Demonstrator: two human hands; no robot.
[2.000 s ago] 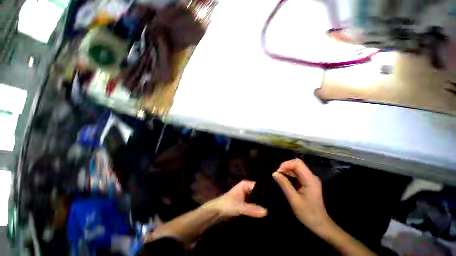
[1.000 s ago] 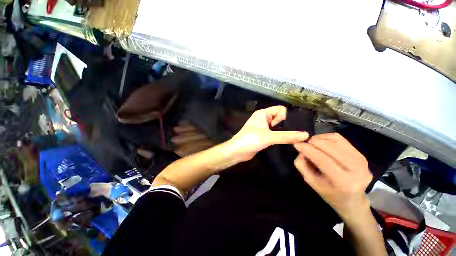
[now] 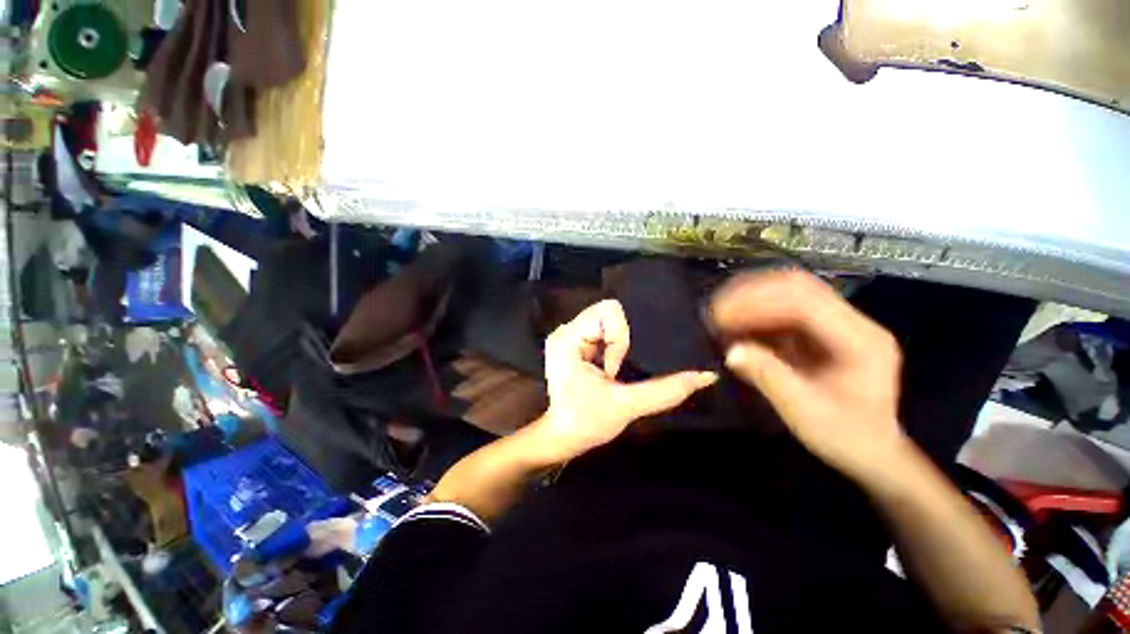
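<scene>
A dark garment piece (image 3: pixel 657 316) shows between my two hands at the lap, just below the table edge. My left hand (image 3: pixel 607 384) has its thumb stretched toward the piece and its fingers curled; it seems to hold the cloth. My right hand (image 3: pixel 812 365) is blurred at the right side of the piece, fingers bent over its edge. The cloth merges with the black shirt, so its outline and the exact grip are hard to tell. Brown pieces (image 3: pixel 502 394) with layered edges lie left of my left hand.
The white table (image 3: pixel 558 112) runs across the top, with a worn ruler-like edge. A tan board (image 3: pixel 991 43) is at upper right. Brown cloth (image 3: pixel 254 74) and a green wheel (image 3: pixel 87 40) are at upper left. A blue crate (image 3: pixel 254 495) is lower left, a red basket (image 3: pixel 1072 499) lower right.
The view has shifted, so the table and crate sit differently. My left thumb and right fingers, close together a second ago, are now slightly apart, with more dark cloth visible between my hands.
</scene>
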